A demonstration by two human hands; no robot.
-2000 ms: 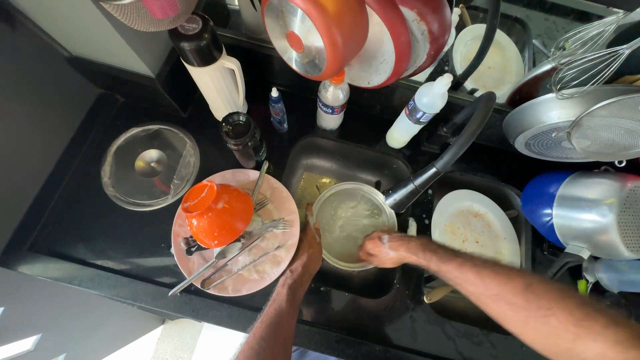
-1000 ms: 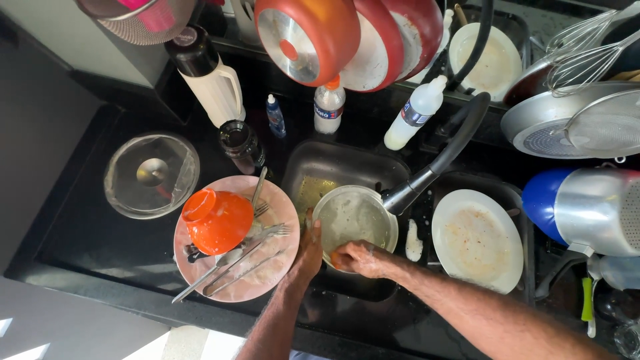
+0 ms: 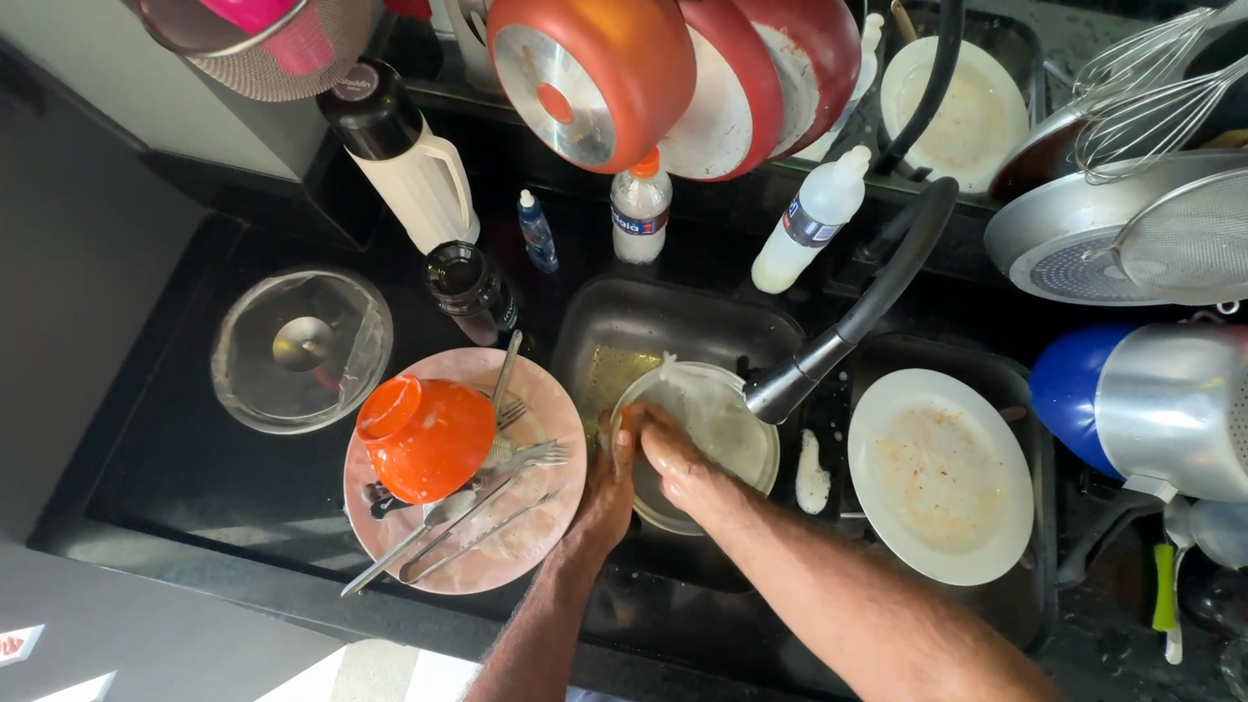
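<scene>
A round pot or bowl [image 3: 726, 429] with cloudy liquid or suds inside stands in the left sink basin [image 3: 682, 307], under the black faucet's metal head [image 3: 795, 380]. My left hand [image 3: 606, 478] grips its left rim. My right hand [image 3: 673, 453] reaches over it to the inner left side, fingers close to the left hand; whether it holds a sponge cannot be seen. Left of the basin, a pink plate [image 3: 526, 531] bears an upturned orange bowl [image 3: 429, 439], forks and other cutlery. An oval white plate [image 3: 941, 478] with food stains lies over the right basin.
A clear lid [image 3: 302, 349] lies at left. Behind the basins stand a thermos [image 3: 409, 175], a dark jar [image 3: 470, 288], a small blue bottle [image 3: 538, 232] and two plastic bottles [image 3: 641, 214], [image 3: 809, 219]. Red pans [image 3: 595, 78] hang above; a frying pan [image 3: 1092, 234] and whisks [image 3: 1150, 93] are at right.
My right hand has moved from the pot's lower part to its upper left side, beside my left hand. The left hand stays at the rim.
</scene>
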